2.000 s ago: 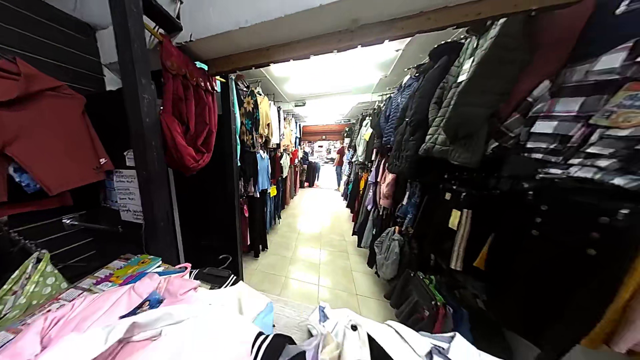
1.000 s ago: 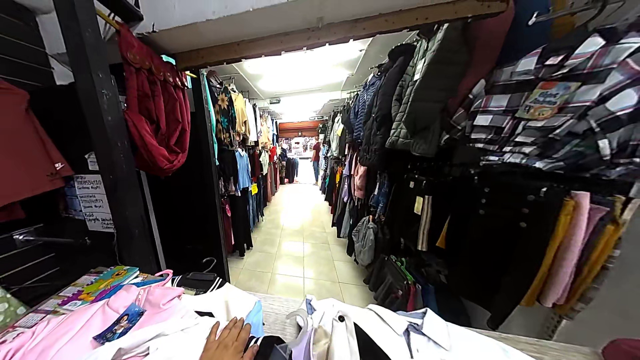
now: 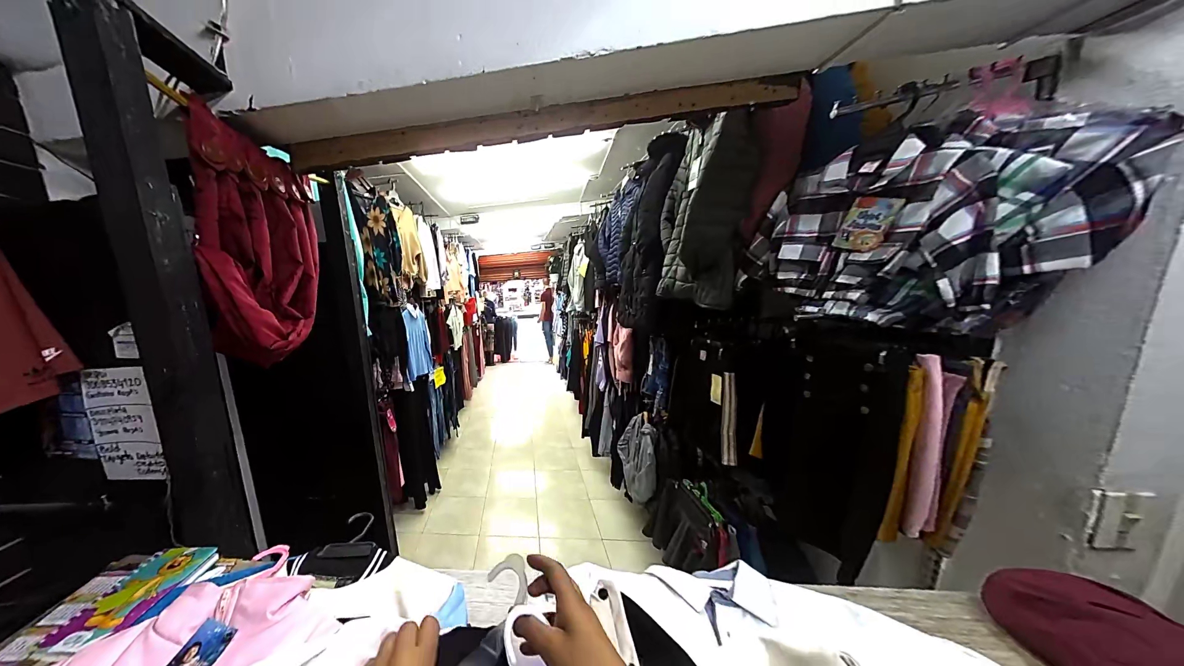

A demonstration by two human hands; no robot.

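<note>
At the bottom centre my right hand has its fingers around the collar area of a white garment, next to a grey plastic clothes hanger whose hook stands up. My left hand, cut off by the lower edge, rests by dark cloth and a white garment; whether it grips anything cannot be told. A pink garment bearing a blue tag lies to the left. To the right is spread a white collared shirt.
Colourful packages and a black garment on a hanger lie at left on the table. A maroon item is at its right. Beyond runs a tiled aisle between clothes racks, a person far off.
One second ago a single hand lay on the white garments; now both hands are in view, and the grey hanger hook shows beside my right hand. The view has turned to the right.
</note>
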